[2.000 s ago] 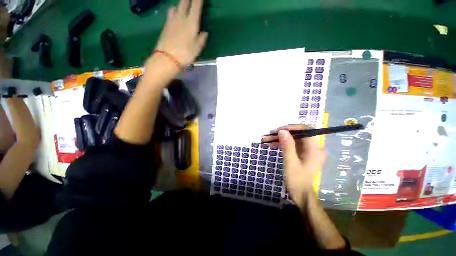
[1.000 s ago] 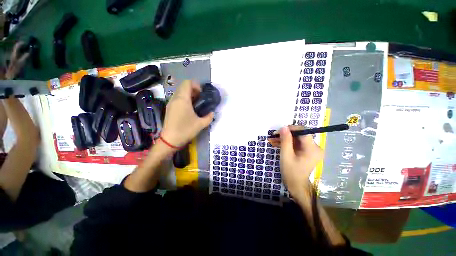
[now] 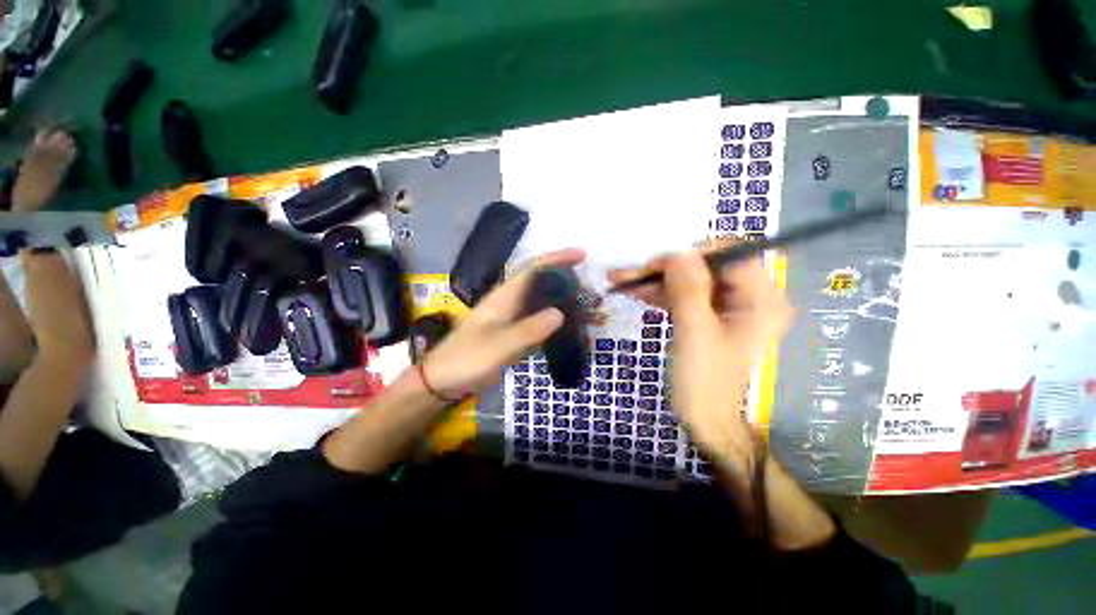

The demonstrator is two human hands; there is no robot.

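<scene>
My left hand (image 3: pixel 499 330) holds a black plastic housing (image 3: pixel 565 342) over the label sheet (image 3: pixel 619 168). My right hand (image 3: pixel 715 336) holds dark tweezers (image 3: pixel 781 240) like a pen, their tip close to the housing's upper end. The area around the tip is blurred, so I cannot tell whether a label is at it. Small dark labels fill the sheet's lower part and its right edge; the rest is blank white. Another black housing (image 3: pixel 488 252) lies at the sheet's left edge.
A pile of black housings (image 3: pixel 316 330) lies left on the printed board (image 3: pixel 962 312). More housings (image 3: pixel 345 54) lie on the green belt (image 3: pixel 601 54). A grey panel (image 3: pixel 841 264) is right of the sheet. Another person's arms (image 3: pixel 42 360) show at far left.
My left hand has moved right and now holds a housing over the sheet; another housing lies at the sheet's edge. The tweezers have come up to the held housing. Housings on the belt have shifted left.
</scene>
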